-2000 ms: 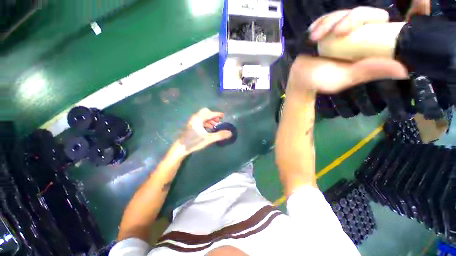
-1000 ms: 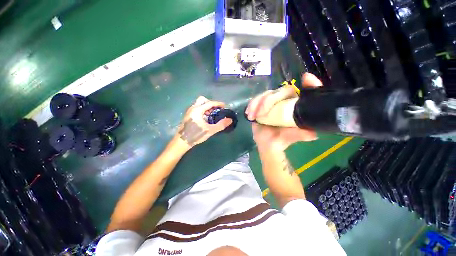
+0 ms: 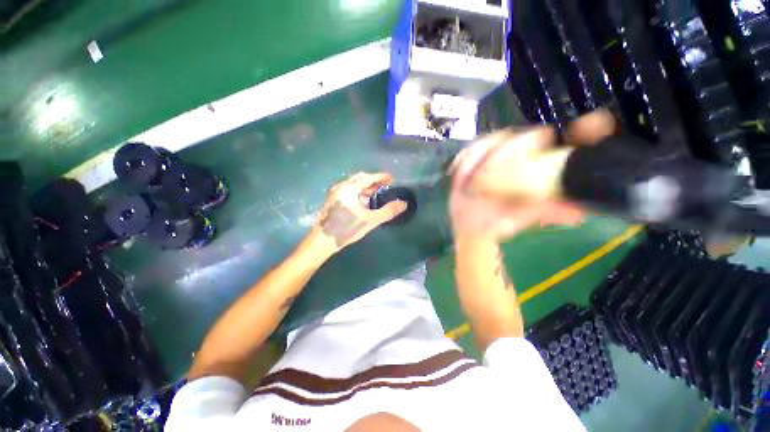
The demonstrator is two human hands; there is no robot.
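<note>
My left hand (image 3: pixel 356 211) holds a round black motor-like unit (image 3: pixel 398 205) on the green bench in front of me. My right hand (image 3: pixel 498 181), blurred, is closed around the cream grip of the electric screwdriver (image 3: pixel 625 179), whose long black body stretches out to the right. The driver's bit is too blurred to see. The white and blue screw feeder (image 3: pixel 456 72) stands beyond my hands, with small screws in its open top tray.
Several black round units (image 3: pixel 173 194) are grouped at the left on the green bench (image 3: pixel 279 181). A white strip (image 3: pixel 253 103) crosses the bench. Black tray stacks stand at far left (image 3: pixel 93 329) and right (image 3: pixel 692 308). A tray with round pockets (image 3: pixel 581 359) lies low at the right.
My right hand first came with the screwdriver from the upper right down toward the unit. Since then it has moved slightly up and right, away from it. My left hand still holds the unit.
</note>
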